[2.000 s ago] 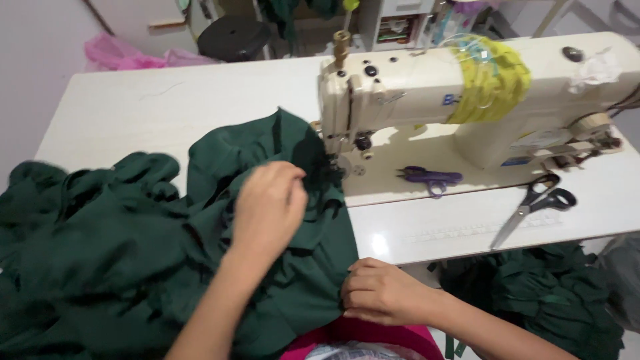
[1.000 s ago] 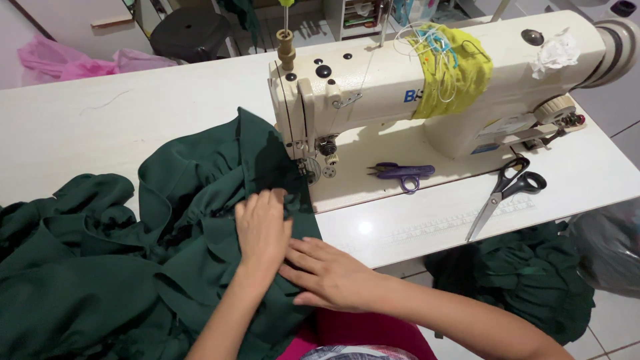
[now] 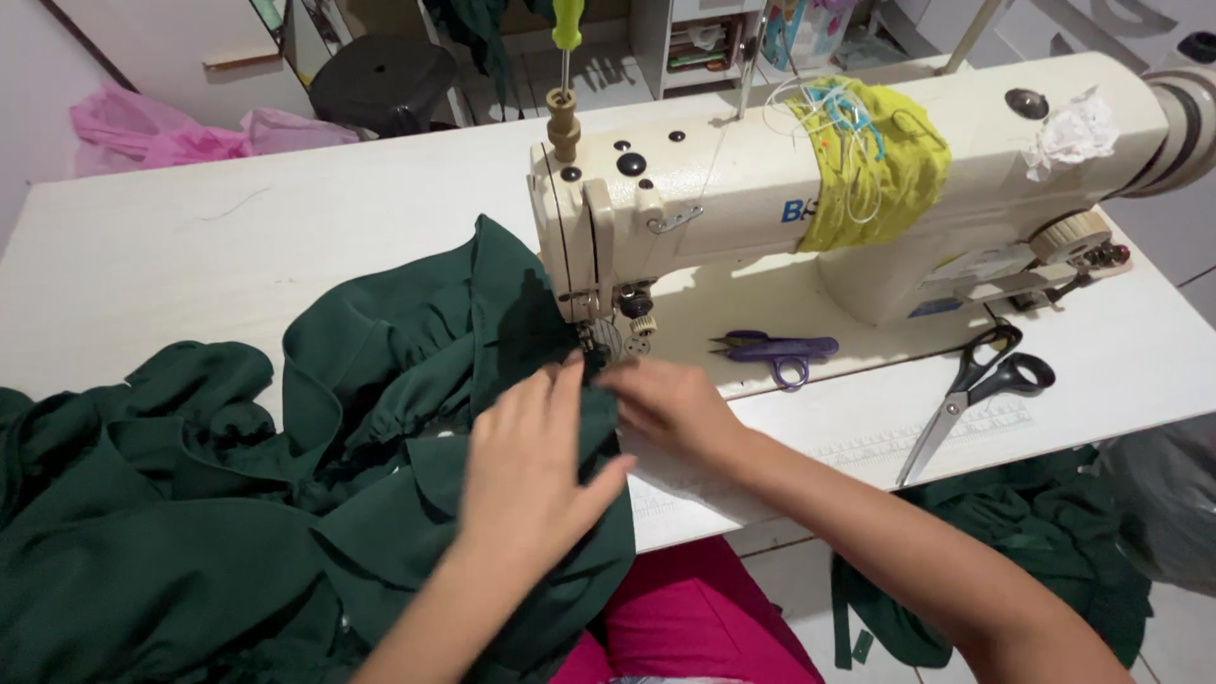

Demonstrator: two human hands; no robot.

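Note:
Dark green fabric (image 3: 190, 532) with gathered parts spreads over the left of the white table, and its edge lies under the presser foot area of the sewing machine (image 3: 741, 180). My left hand (image 3: 532, 456) rests on this fabric just in front of the needle, fingers extended toward it and thumb apart. Close by on the right, my right hand (image 3: 670, 404) has its fingertips drawn together on the fabric's edge, near the presser foot (image 3: 591, 342). The hand is slightly blurred. The needle tip itself is hard to make out.
Purple thread snips (image 3: 779, 351) lie on the machine bed. Black-handled scissors (image 3: 959, 404) and a clear ruler (image 3: 855, 446) are on the white table (image 3: 142, 266). More green fabric (image 3: 1007, 560) is low at the right. A black stool (image 3: 385, 85) stands behind the table.
My right hand has moved up from the table's front edge to the fabric beside the presser foot. My left hand stays on the fabric, its fingers now more extended.

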